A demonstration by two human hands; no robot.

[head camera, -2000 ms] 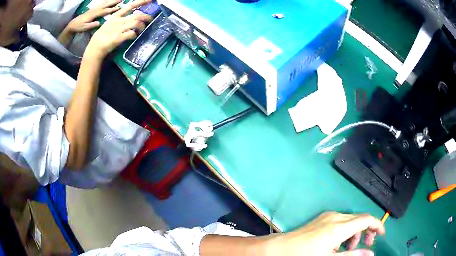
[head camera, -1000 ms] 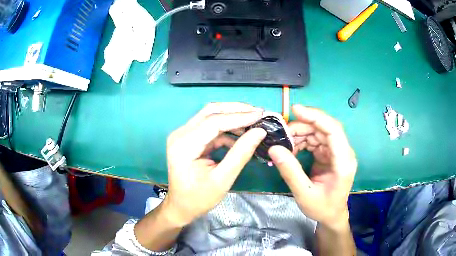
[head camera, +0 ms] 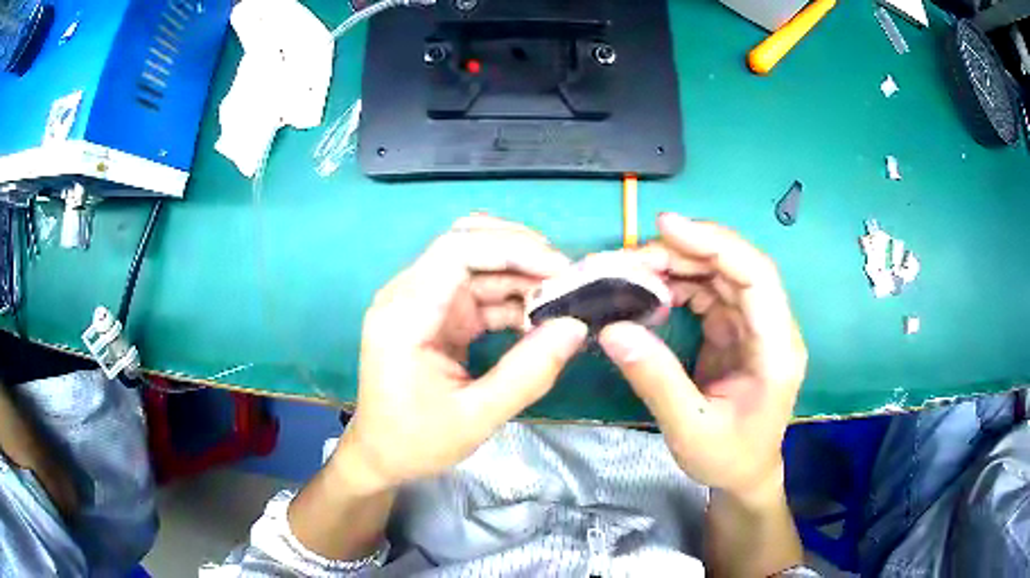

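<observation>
A watch body (head camera: 599, 300) with a dark shiny face and a pale rim is held between my two hands above the near part of the green bench, in front of the black fixture base. It is tilted, so its face looks narrow, and it is slightly blurred. My left hand (head camera: 452, 350) grips its left side, with the thumb at the lower edge. My right hand (head camera: 723, 350) grips its right side, with the thumb beside the left thumb. Fingers hide part of the rim and the back.
Behind the hands is the black fixture base (head camera: 520, 141), with an orange stick (head camera: 630, 209) under its edge. A blue control box (head camera: 113, 90) and white wipe (head camera: 275, 79) are left. An orange-handled tool (head camera: 791, 36), dark teardrop piece (head camera: 790, 203), scraps (head camera: 887, 260) and round black container (head camera: 985, 85) are right.
The view has swung from the left side to straight over the bench. Both hands now hold the watch body, and since one second ago it has tilted so its face looks narrower.
</observation>
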